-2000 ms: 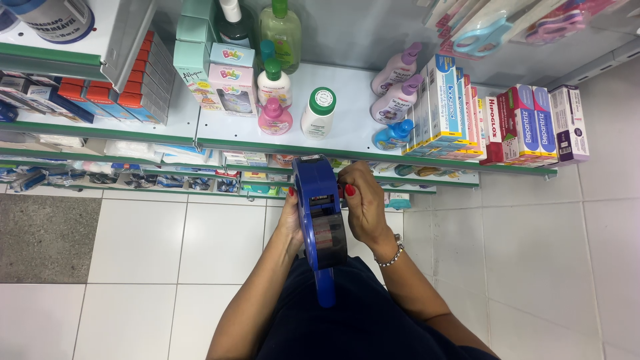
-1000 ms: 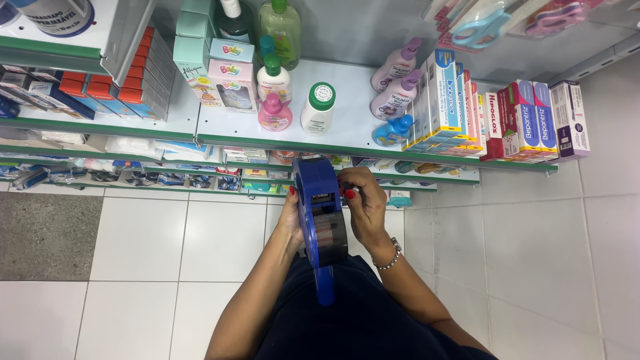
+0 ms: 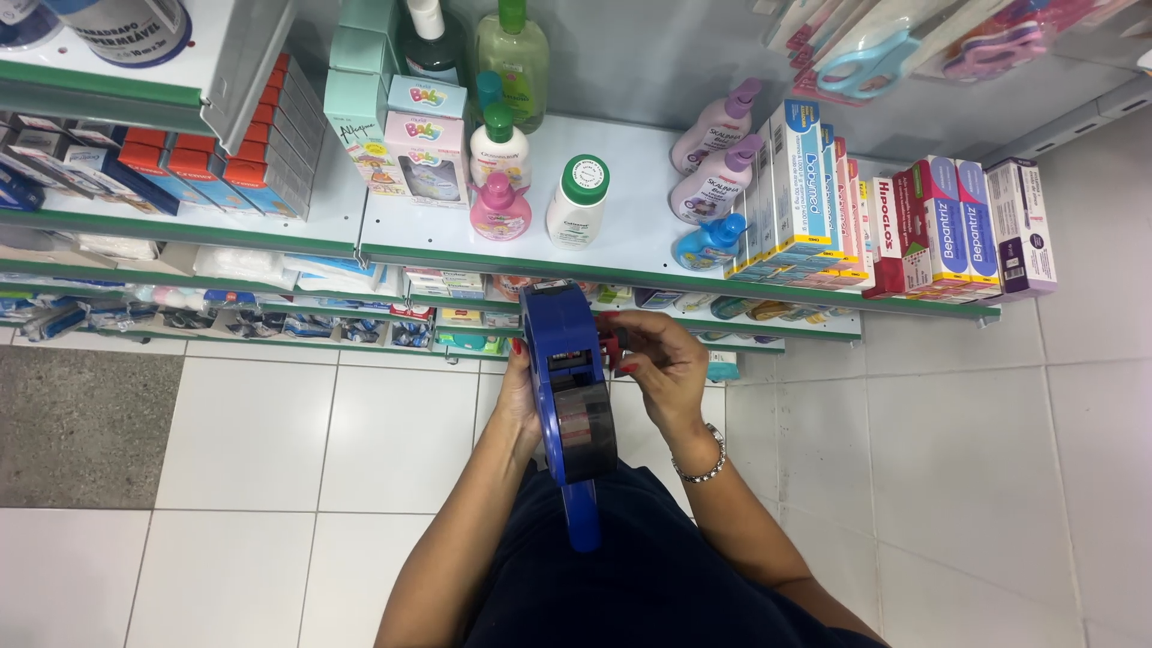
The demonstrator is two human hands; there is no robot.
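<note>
A blue handheld price labeler (image 3: 562,378) with a dark translucent roll cover is held upright in front of my body, its blue handle pointing down toward me. My left hand (image 3: 519,391) grips its left side, mostly hidden behind the body. The thumb and fingers of my right hand (image 3: 661,364) pinch a small red and black knob (image 3: 614,346) on the labeler's right side. A white bottle with a green cap (image 3: 579,202) stands on the shelf beyond the labeler, with a pink bottle (image 3: 500,209) to its left.
Green-edged shelves (image 3: 504,261) run across in front of me. Lilac bottles (image 3: 717,180), ointment boxes (image 3: 945,229) and baby product boxes (image 3: 425,157) stand on the upper one. Packaged scissors (image 3: 868,67) hang at the upper right. A shelf corner (image 3: 243,76) juts in at the upper left.
</note>
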